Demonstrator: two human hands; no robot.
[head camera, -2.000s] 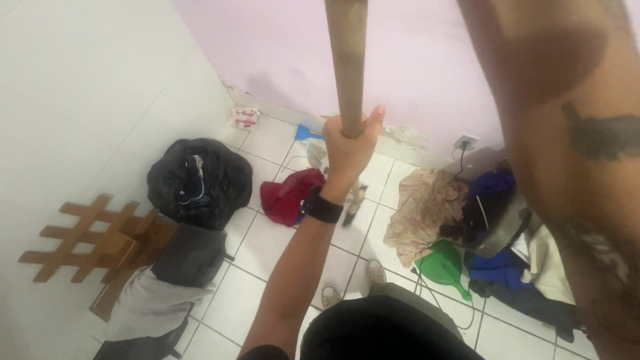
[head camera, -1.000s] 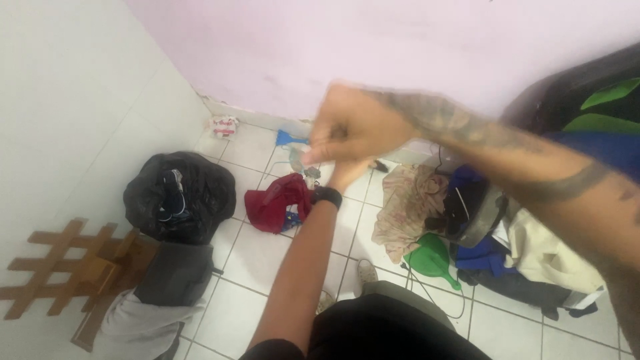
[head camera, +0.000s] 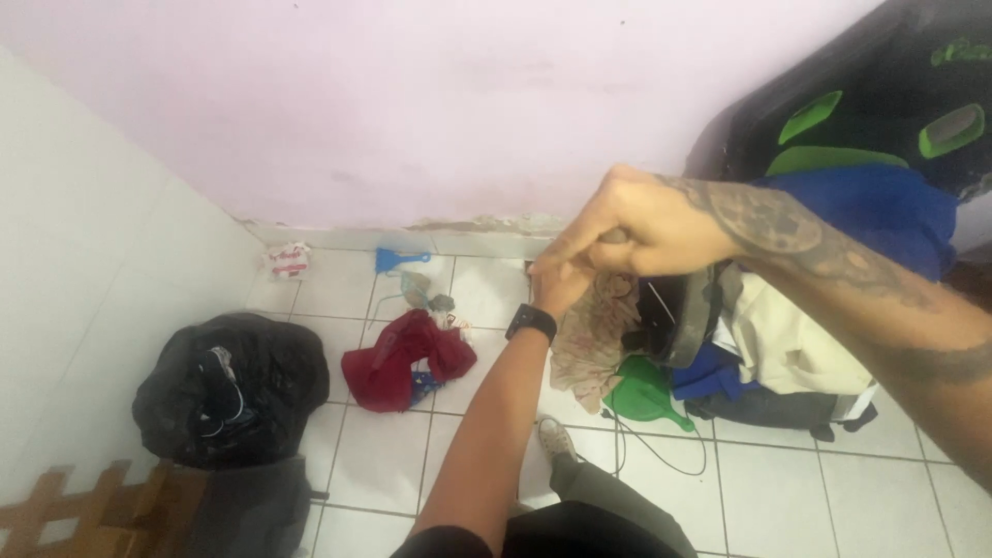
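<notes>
My right hand (head camera: 659, 229) is closed around the rounded top end of a wooden pole (head camera: 614, 235), seen almost end-on. Just below and to its left, my left hand (head camera: 562, 287), with a black watch on the wrist, is wrapped at the same pole, partly covered by the right hand. The pole's lower part is hidden behind the hands; a small dark piece shows beside the left hand near the wall. On the floor left of the hands lie a dark red cloth (head camera: 387, 360), a grey clump (head camera: 442, 302) and a blue dustpan-like scoop (head camera: 399, 259).
A black plastic bag (head camera: 287, 364) and wooden lattice (head camera: 93, 511) stand left. A crumpled packet (head camera: 287, 261) lies in the corner. Right are a beige patterned cloth (head camera: 581, 356), a green funnel-like thing (head camera: 651, 395) with a cable, piled clothes (head camera: 790, 325) and a large black-and-green case (head camera: 852, 85).
The pole rose high above my left hand two seconds ago; now only its top end shows in my right fist. My right hand has come down beside the left. The view has shifted right.
</notes>
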